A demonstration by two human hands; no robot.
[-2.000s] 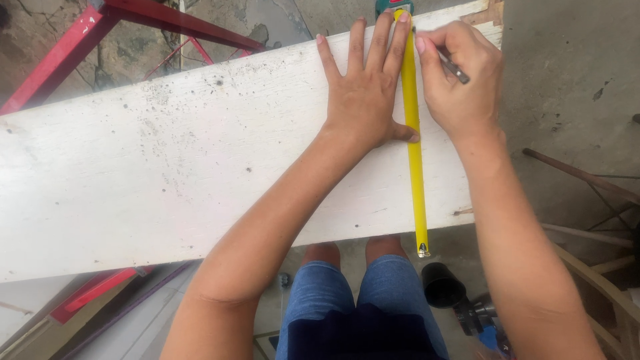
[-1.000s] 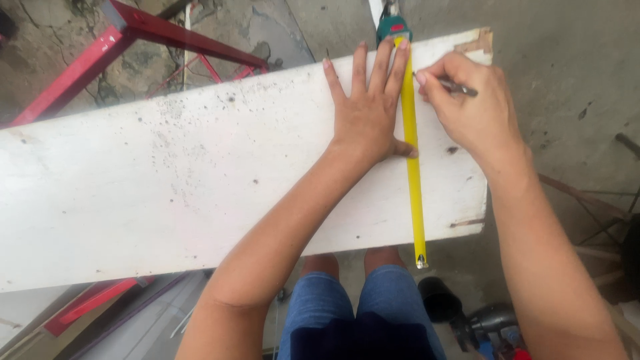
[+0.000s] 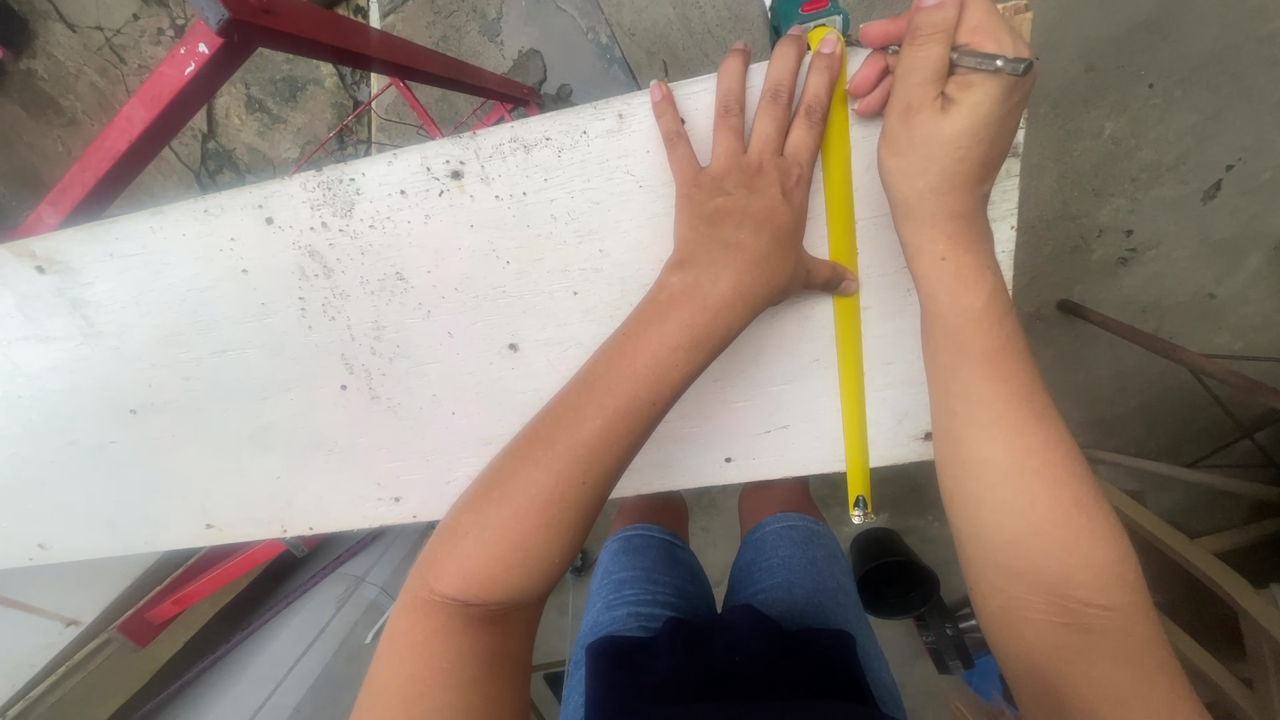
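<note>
A white-painted wooden board point(image 3: 430, 330) lies crosswise before me, with dark specks on it. Across its right part runs the yellow blade of a tape measure point(image 3: 848, 370), its hooked end past the near edge and its green case point(image 3: 805, 15) at the far edge. My left hand point(image 3: 755, 190) lies flat with spread fingers, fingertips and thumb on the blade's left side, pressing it to the board. My right hand point(image 3: 945, 110), just right of the blade near the far edge, grips a slim metal tool like a driver bit point(image 3: 990, 62); its tip is hidden by the fingers.
Red metal frame legs point(image 3: 140, 130) stand at the far left, and another red bar point(image 3: 215, 585) shows under the near edge. Below the board at the right are a black cup-shaped object point(image 3: 893, 572) and wooden frame pieces point(image 3: 1190, 545). A brown rod point(image 3: 1165, 350) lies farther right.
My right hand has shifted slightly along the blade toward the far edge since one second ago. My left hand stays spread on the board and blade.
</note>
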